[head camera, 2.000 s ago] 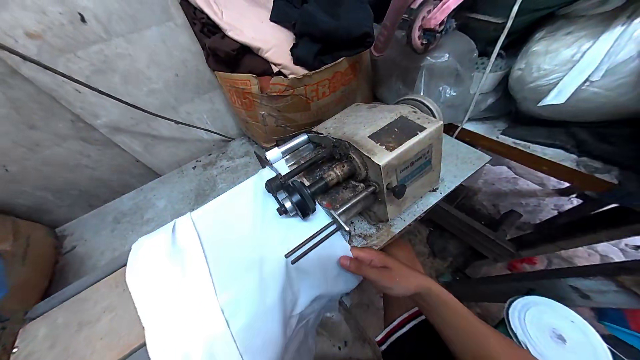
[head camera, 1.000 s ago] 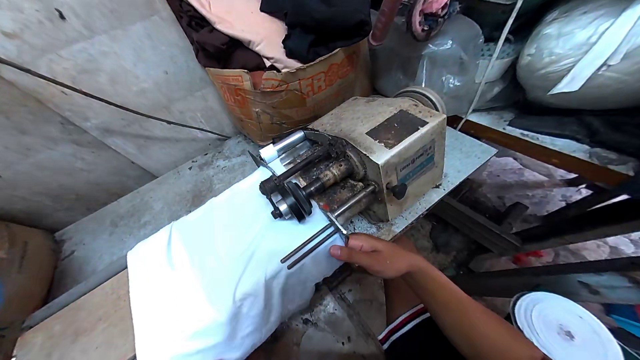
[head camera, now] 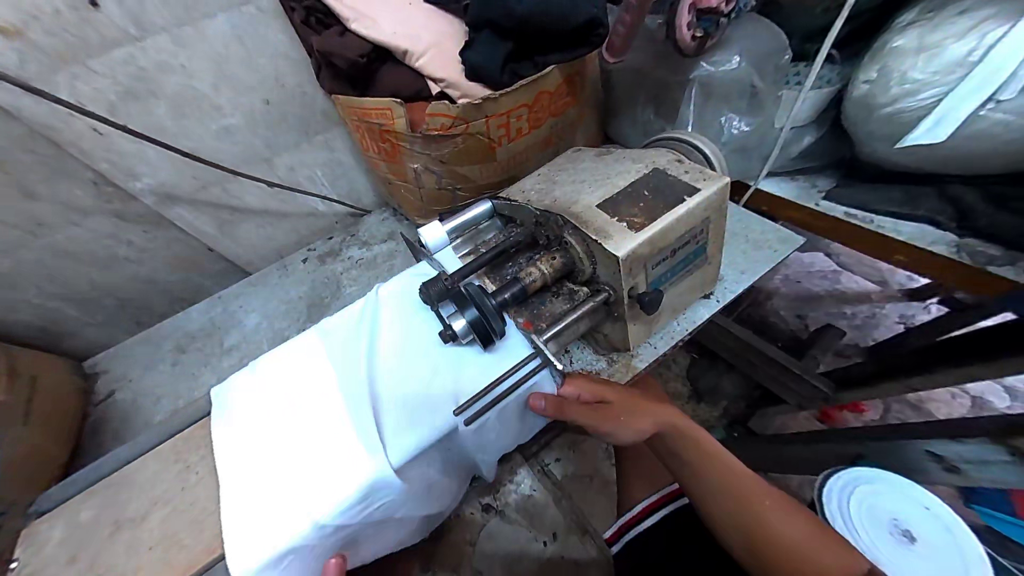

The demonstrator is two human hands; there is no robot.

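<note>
White cloth (head camera: 320, 424) lies over the board and runs up under the rollers of a beige, greasy bench machine (head camera: 608, 232). My right hand (head camera: 608, 408) pinches the cloth's right edge between thumb and fingers, just below the machine's steel guide bracket. Two thin steel rods (head camera: 496, 388) stick out from that bracket over the cloth. A black and steel wheel (head camera: 472, 314) on a shaft sits above the cloth. Of my left hand (head camera: 336, 566) only a fingertip shows at the bottom edge, against the cloth; its grip is hidden.
Behind the machine stands a cardboard box (head camera: 480, 148) heaped with dark and pink cloth. Stuffed plastic bags (head camera: 936, 88) fill the back right. A round white lid (head camera: 900, 524) lies at the lower right, near dark frame bars. A thin cable (head camera: 184, 152) crosses the wall.
A fingertip of my left hand has come into view at the bottom edge. The cloth's folds have shifted, while my right hand stays by the bracket.
</note>
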